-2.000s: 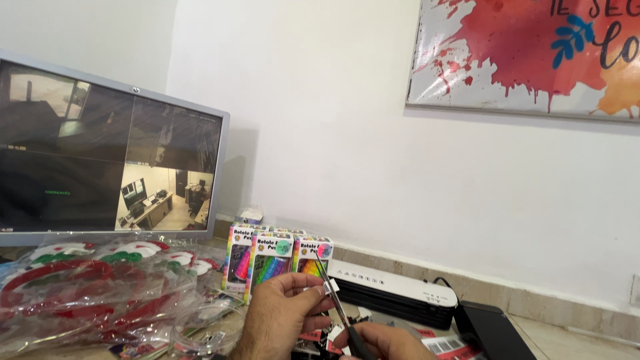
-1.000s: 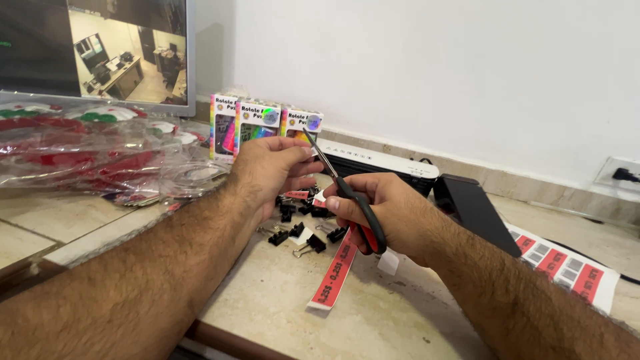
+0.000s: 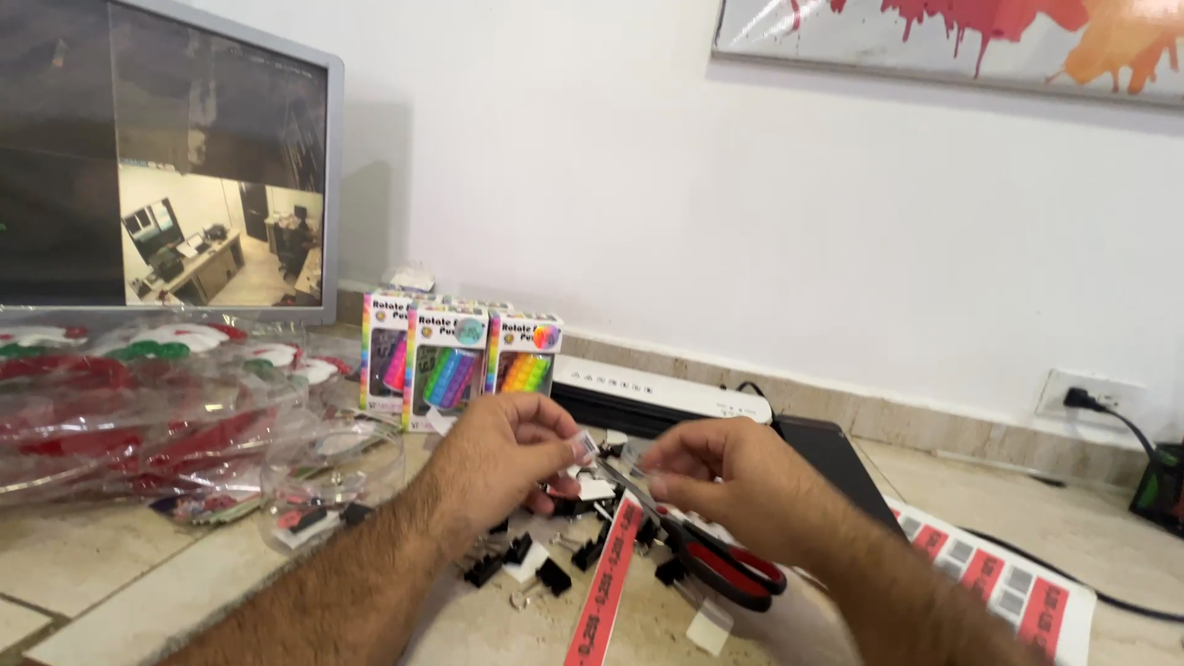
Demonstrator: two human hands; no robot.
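My left hand (image 3: pixel 518 449) pinches a small printed label (image 3: pixel 585 447) between thumb and fingertips. To its right my right hand (image 3: pixel 717 467) has thumb and fingers close together; whether something thin is between them is unclear. Scissors with black and red handles (image 3: pixel 735 564) lie below the right hand, their blades partly under its fingers. A red paper strip with printed figures (image 3: pixel 606 592) lies left of the scissors. Several black binder clips (image 3: pixel 553 575) and small white paper pieces (image 3: pixel 710 627) are scattered beneath the hands.
A monitor (image 3: pixel 335 185) and plastic-wrapped red, white and green items (image 3: pixel 139 416) are at left. Boxed pop toys (image 3: pixel 449 365) stand beside a white and black machine (image 3: pixel 661 388). A printed label sheet (image 3: pixel 1008 583) and a wall outlet (image 3: pixel 1091 396) are at right.
My right hand held the scissors one second ago; now they lie on the table below it. My left hand stays raised with the label at its fingertips. The view has tilted up.
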